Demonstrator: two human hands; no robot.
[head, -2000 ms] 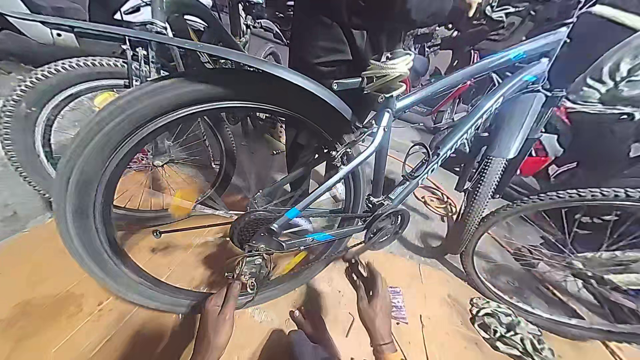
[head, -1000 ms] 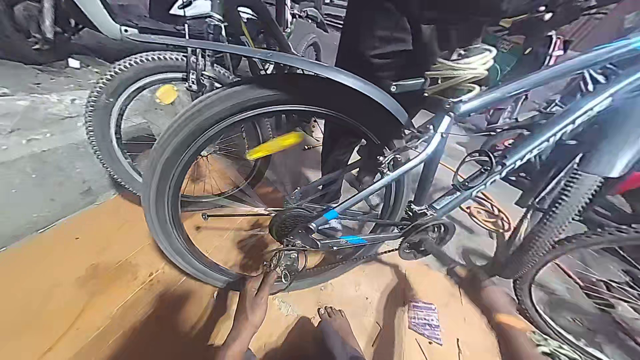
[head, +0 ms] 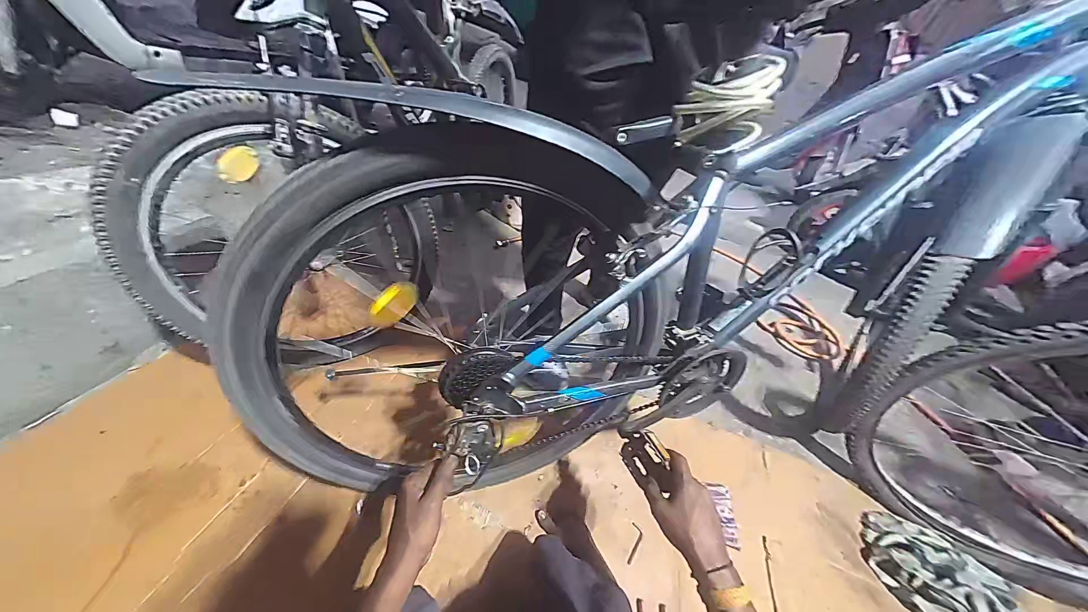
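A grey-blue bicycle (head: 633,289) stands with its rear wheel (head: 255,340) before me, the tread blurred as if turning. My left hand (head: 422,501) is at the rear derailleur (head: 474,444), fingers against its lower left side; how firmly they grip is unclear. On the right, my right hand (head: 680,501) is closed on a pedal (head: 648,459) below the chainring (head: 704,382). The chain (head: 586,425) runs between the rear cassette (head: 472,378) and the chainring. A yellow reflector (head: 393,304) shows among the spokes.
Under the wheel lies a cardboard sheet (head: 170,476) with a hex key (head: 635,542) on it. A patterned cloth (head: 926,561) lies at lower right. Other bicycle wheels (head: 884,416) stand close by. Behind the frame, a person's dark-clothed legs (head: 552,246) and an orange cable (head: 799,331) show.
The yellow reflector has changed position as the rear wheel turned. My right hand has moved with the pedal and crank. My left hand stays at the derailleur.
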